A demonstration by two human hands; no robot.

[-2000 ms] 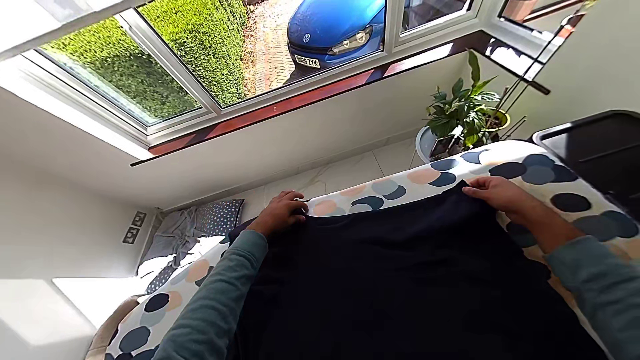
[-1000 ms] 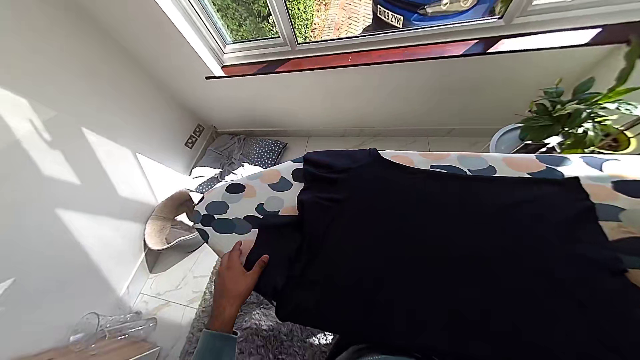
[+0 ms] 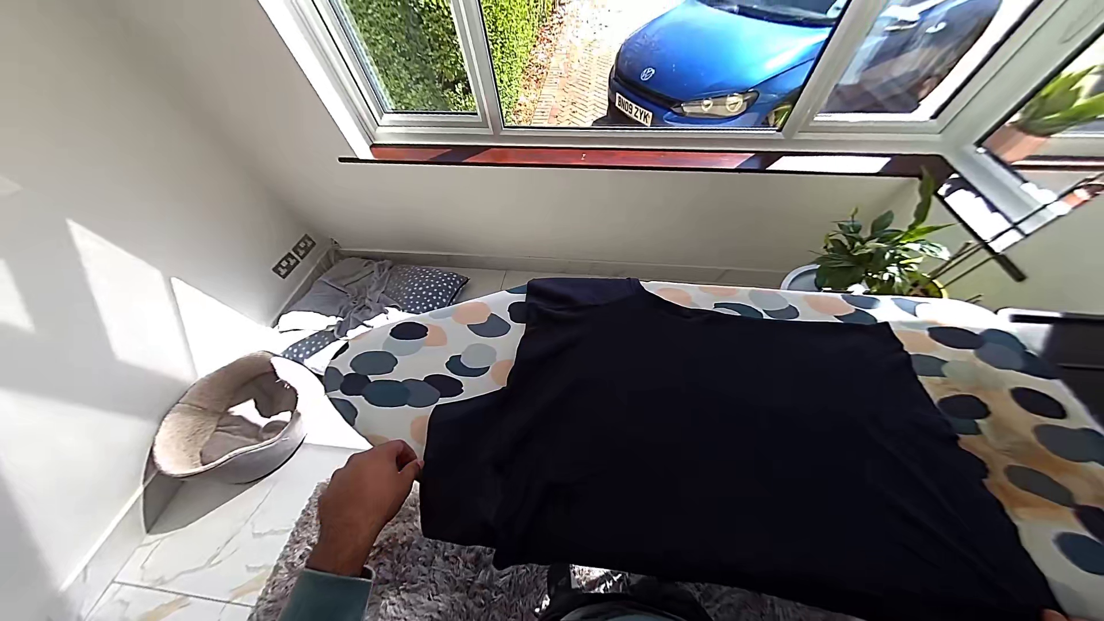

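A dark navy T-shirt (image 3: 724, 448) lies spread over an ironing board with a spotted cover (image 3: 1026, 440), its near side hanging past the board's edge. At the left, my left hand (image 3: 366, 496) pinches the edge of the near sleeve between thumb and fingers. Of my right hand (image 3: 1054, 615) only a fingertip or two show at the bottom right, by the shirt's lower corner; whether they grip it is hidden.
A plush pet bed (image 3: 233, 423) stands on the tiled floor at left, near grey cloths and a dotted cushion (image 3: 423, 289). A potted plant (image 3: 880, 254) is beyond the board, below the window. A black object (image 3: 1074, 349) sits at far right. A shaggy rug (image 3: 414, 569) lies underneath.
Two seconds ago both hands were at the shirt's far edge. My left hand has since come to the near sleeve, and my right hand has moved to the bottom right. The shirt now lies flatter.
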